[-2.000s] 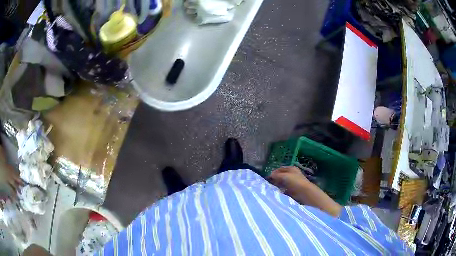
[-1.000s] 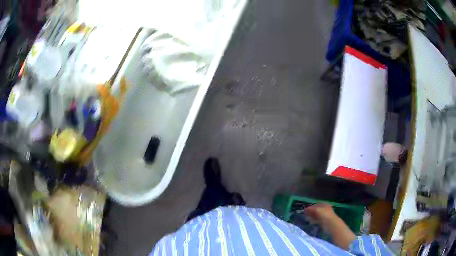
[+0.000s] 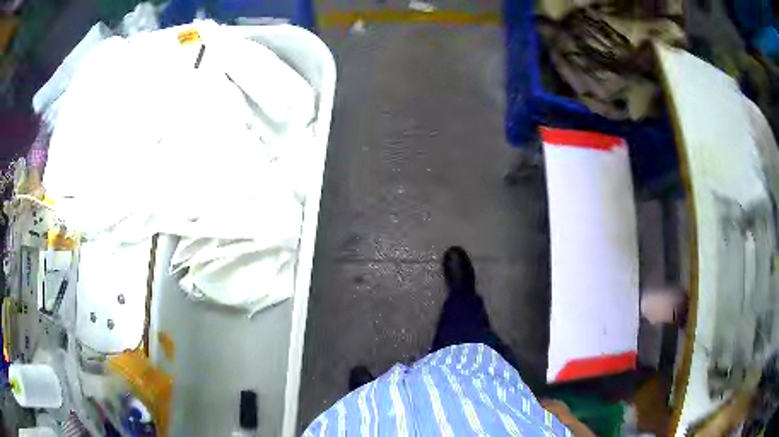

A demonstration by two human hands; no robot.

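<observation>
My right hand or forearm (image 3: 568, 416) shows only as a small patch of skin at the bottom edge, beside the striped shirt. Its fingers and anything in them cannot be made out. My left hand is out of the picture. A long white plastic tub (image 3: 313, 205) with rounded corners is at my left. White cloth (image 3: 171, 128) is piled high at its far end, with a loose crumpled piece (image 3: 239, 273) nearer me. A small black object (image 3: 248, 410) lies on the tub's bottom.
Grey floor (image 3: 393, 154) runs ahead, crossed by a yellow line. On the right are a white panel with red ends (image 3: 592, 256), a blue crate (image 3: 518, 94) of brownish pieces, a long table (image 3: 717, 128) and a green crate (image 3: 598, 411). Thread cones (image 3: 36, 386) are at left.
The view has moved forward along the tub, so its large cloth pile and far end now show. The green crate and my right hand have slipped towards the bottom edge.
</observation>
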